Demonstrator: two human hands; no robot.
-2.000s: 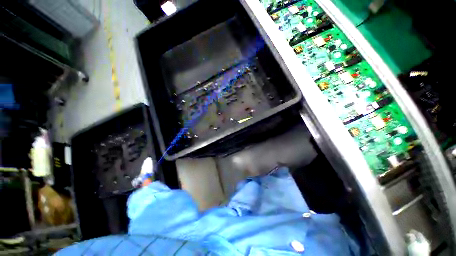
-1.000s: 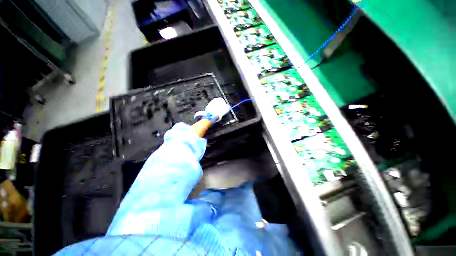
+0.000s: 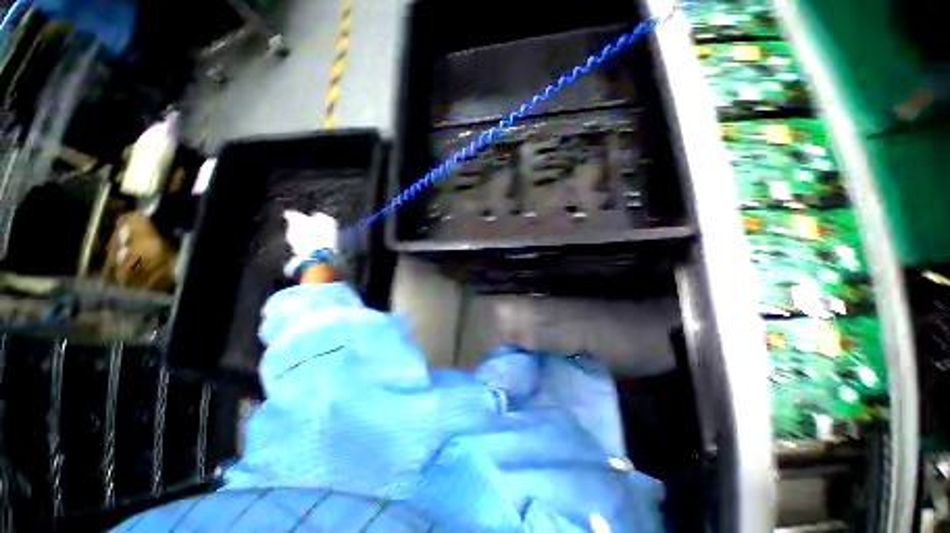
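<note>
My left hand (image 3: 310, 235), in a white glove with a blue wrist strap, is over the smaller black tote (image 3: 224, 318) at the left. Its fingers are blurred, and I cannot tell whether they touch or hold anything. A blue coiled cord (image 3: 510, 120) runs from the strap up to the right, across the large black tote (image 3: 542, 247). A flat black carrier fixture (image 3: 542, 172) with cut-out pockets lies in the large tote. My right hand is not in view.
Green circuit boards (image 3: 797, 255) lie in a row between pale conveyor rails (image 3: 734, 344) at the right. A green surface (image 3: 917, 177) is beyond. A floor with a yellow-black line (image 3: 338, 68) shows at the top left.
My left hand held a black fixture over the large tote one second ago. It has moved left to the smaller tote, and a fixture lies in the large tote. The view has turned.
</note>
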